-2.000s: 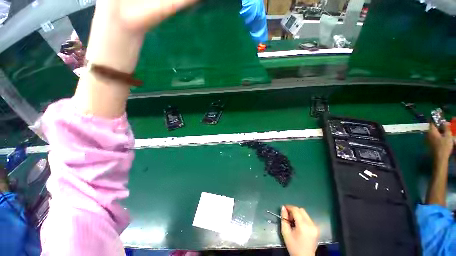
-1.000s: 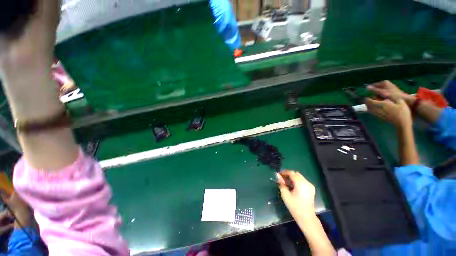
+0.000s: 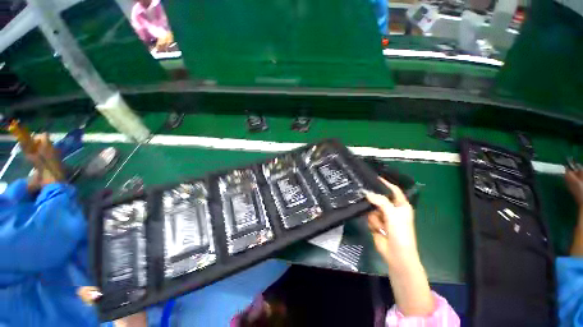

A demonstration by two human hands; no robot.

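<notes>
A long black foam tray (image 3: 214,258) holds several open phone units (image 3: 243,211) in a row and is tilted up toward the right. My right hand (image 3: 393,220) grips its right end. Fingertips of my left hand (image 3: 91,294) show at its lower left corner; the rest is mostly hidden or cut off at the bottom. No tweezers can be made out. The tray partly covers a white paper square (image 3: 329,239); a dotted sheet (image 3: 348,255) lies beside it. The dark heap of small parts is largely hidden behind the tray and my right hand.
A second black tray (image 3: 511,268) at the right holds two phones and small white strips (image 3: 509,216). Phones (image 3: 256,122) lie spaced on the green conveyor beyond the white edge (image 3: 224,144). A person in blue sleeves (image 3: 38,223) is close at left; another's arm is at far right.
The loaded tray has come into view over the bench, held up. My raised left arm has come down out of the upper left. My right hand has moved from the heap onto the tray.
</notes>
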